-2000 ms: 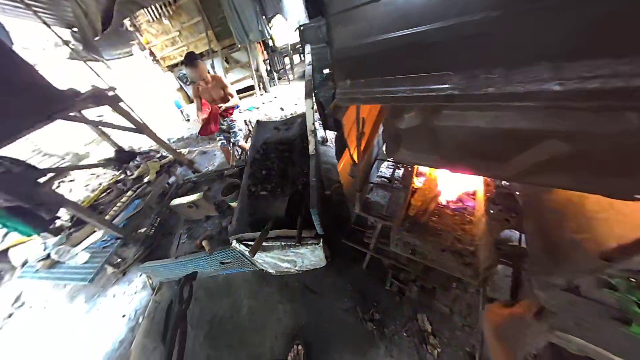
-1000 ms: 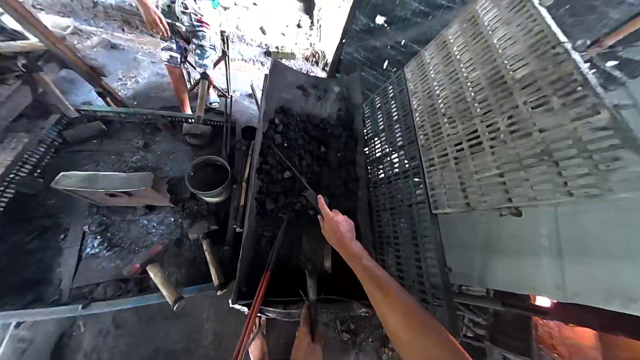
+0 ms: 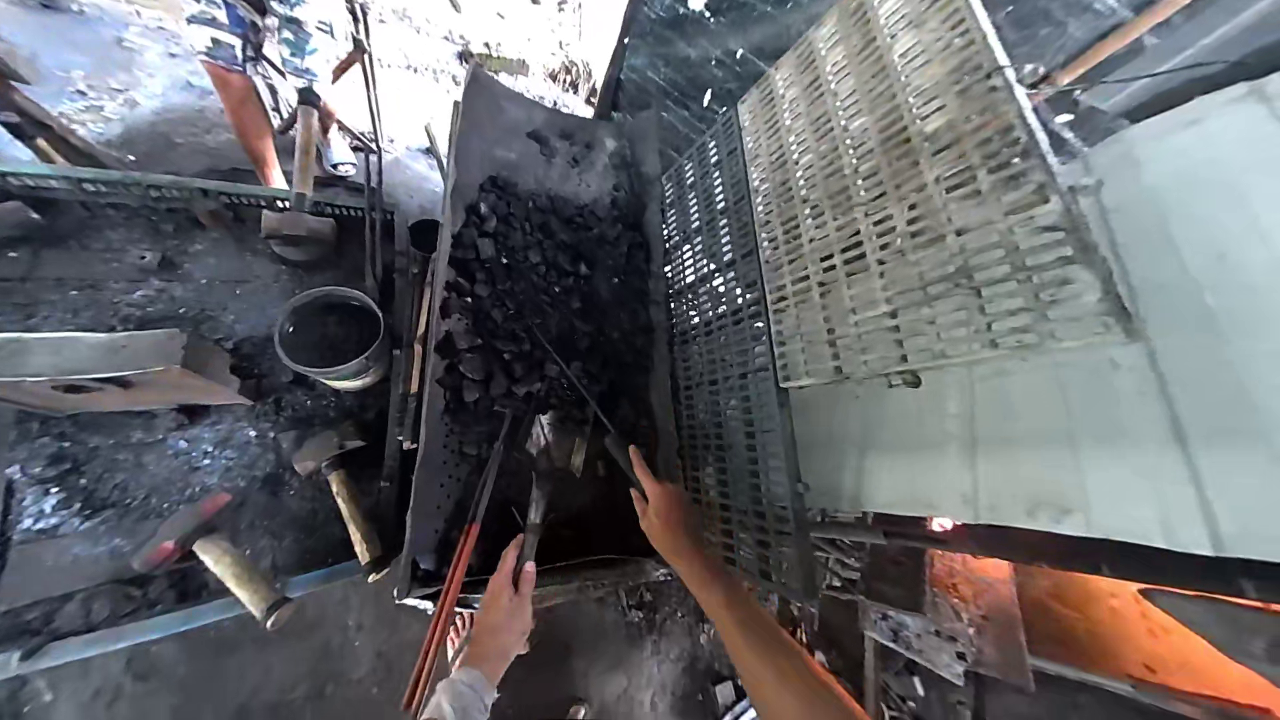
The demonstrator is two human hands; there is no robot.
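My left hand [image 3: 500,610] grips the handle of a small shovel or scoop [image 3: 545,450] whose head lies in the near part of a metal trough [image 3: 425,500]. Black charcoal lumps [image 3: 540,290] fill the trough's farther part. In my right hand [image 3: 665,515] is the dark handle of a thin metal rod [image 3: 580,385], its tip reaching into the charcoal. A pair of red-handled long rods, perhaps tongs [image 3: 450,600], leans on the trough's near left edge, beside my left hand and apart from it.
Left of the trough, a bench [image 3: 180,625] carries a bucket [image 3: 330,340], several hammers [image 3: 345,500] and a bent metal piece [image 3: 90,370]. A person's leg [image 3: 245,120] shows beyond it. Plastic grating [image 3: 900,200] stands at the right; orange glowing fire [image 3: 1150,620] shows low right.
Since two seconds ago, the view has swung in closer over the trough. Both hands were at the tools one second ago; my left hand now shows farther up, on the handle.
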